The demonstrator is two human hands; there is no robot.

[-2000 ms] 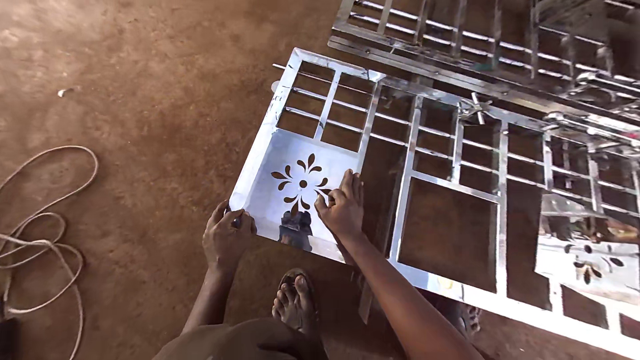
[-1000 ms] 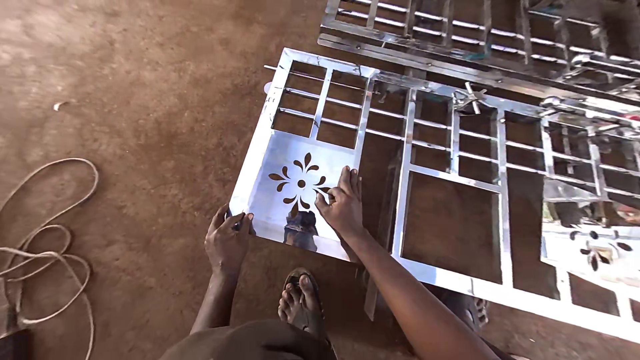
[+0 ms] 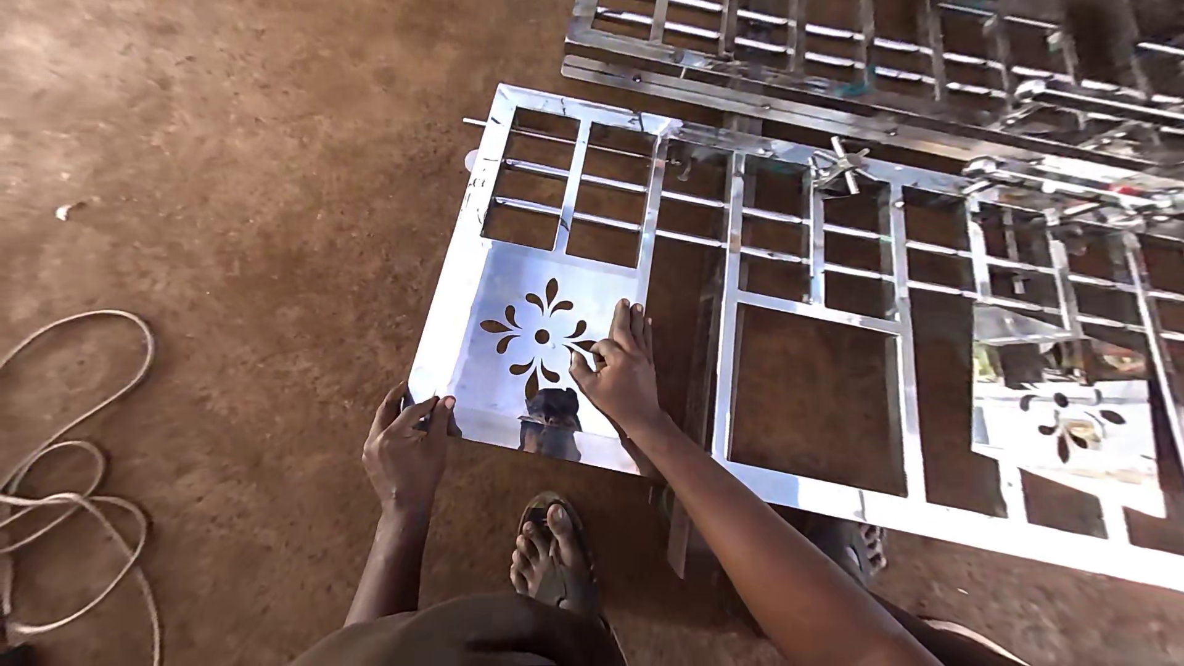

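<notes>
A shiny metal sheet with a cut-out flower pattern [image 3: 518,277] lies in the lower left section of a polished metal grille frame [image 3: 805,490]. My left hand [image 3: 407,444] grips the lower left corner, with a small dark item at its fingers that I cannot make out. My right hand [image 3: 622,375] rests on the right side of the sheet, fingertips at its edge and beside the petals; whether it grips the edge is unclear. Thin metal rods [image 3: 601,222] run across the upper part of the frame.
A second metal grille [image 3: 832,111] lies behind. A star-shaped metal piece [image 3: 844,168] sits on the frame's top bar. Another flower-cut sheet [image 3: 1008,416] is at the right. A looped cable [image 3: 88,499] lies on the brown floor at left. My sandalled foot [image 3: 555,555] stands below the frame.
</notes>
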